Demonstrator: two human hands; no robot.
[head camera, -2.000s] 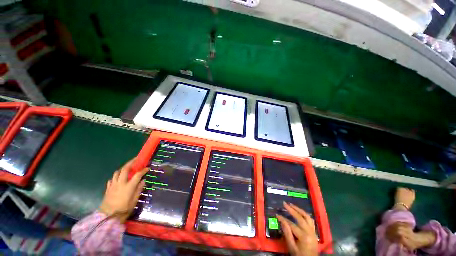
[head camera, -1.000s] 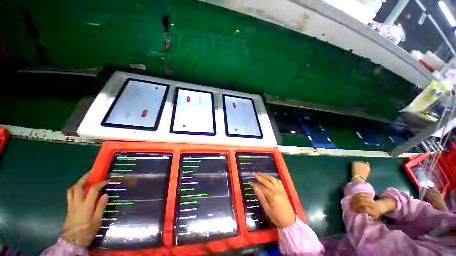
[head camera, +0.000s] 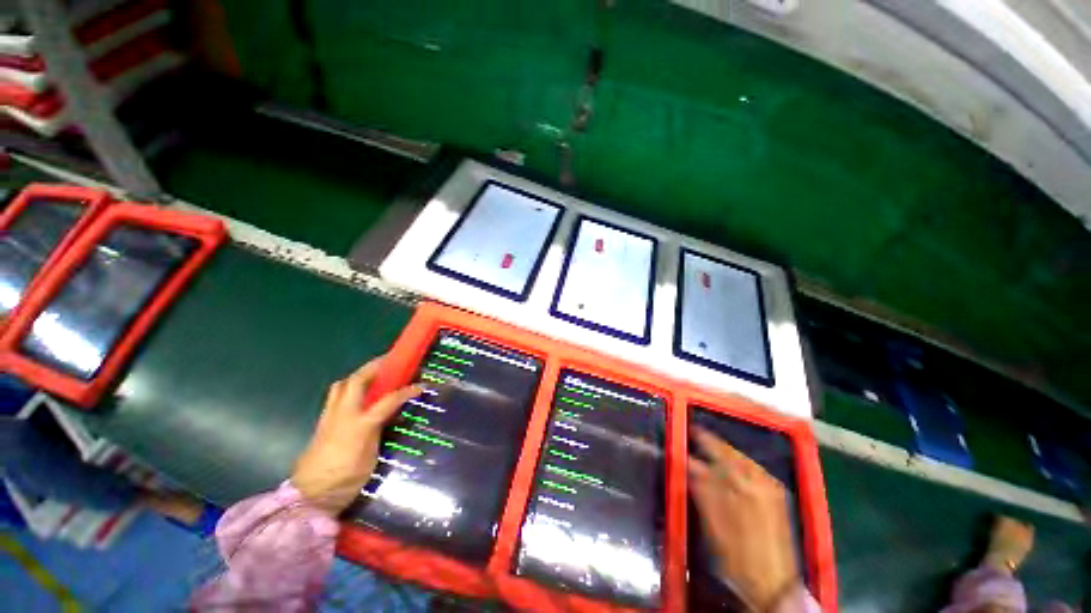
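A red three-slot foam tray (head camera: 517, 455) lies on the green belt in front of me with three tablets in it. The left tablet (head camera: 461, 443) and middle tablet (head camera: 595, 479) show green and white text lines. The right tablet (head camera: 766, 442) looks dark and is partly covered by my right hand. My left hand (head camera: 347, 443) rests at the tray's left edge, its fingers reaching over the left tablet's edge. My right hand (head camera: 742, 515) is over the right tablet, slightly blurred, holding nothing; whether a fingertip touches the glass I cannot tell.
A white three-slot foam tray (head camera: 548, 271) behind holds three tablets with white screens. Another red tray (head camera: 150, 305) with tablets lies at left. Stacked trays (head camera: 30, 90) stand at far left. A neighbouring worker's hand (head camera: 1009, 541) rests at right. A white shelf (head camera: 885, 90) runs above.
The camera view has swung, so the red tray at left shows again and the right neighbour is mostly cut off. The right tablet's text lines no longer show. My left hand stays at the tray's edge.
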